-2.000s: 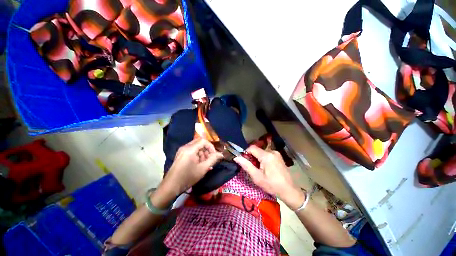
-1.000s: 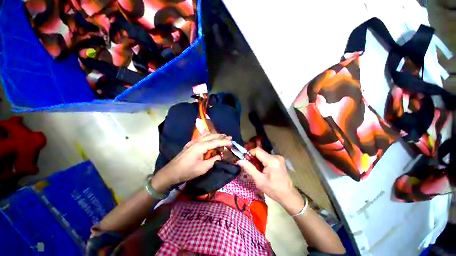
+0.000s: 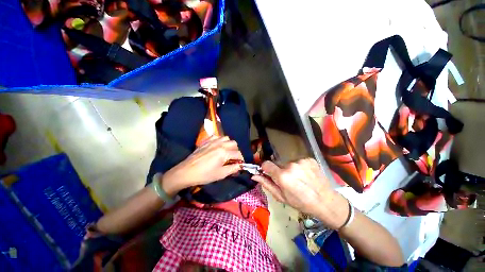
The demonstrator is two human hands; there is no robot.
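Observation:
A printed orange, pink and brown fabric bag (image 3: 210, 123) lies on the lap over dark cloth, its narrow end with a small pale patch pointing away from me. My left hand (image 3: 208, 163) lies over the bag's near part, its fingers pinching the fabric and hiding much of it. My right hand (image 3: 298, 183) holds small silvery snips (image 3: 251, 168) between thumb and fingers, the blades at the left fingertips. Whether the blades are closed is too small to tell.
A blue bin (image 3: 170, 66) with printed bags stands at upper left. A white table (image 3: 303, 58) on the right bears a printed bag (image 3: 353, 127) and more bags with black straps. A flat blue crate (image 3: 50, 204) lies at lower left. A checked apron (image 3: 212, 241) covers my lap.
The view has shifted, so the bin sits further up and left. My right hand has turned, with its back now more towards the camera. The snips lie flatter, still by the left fingertips.

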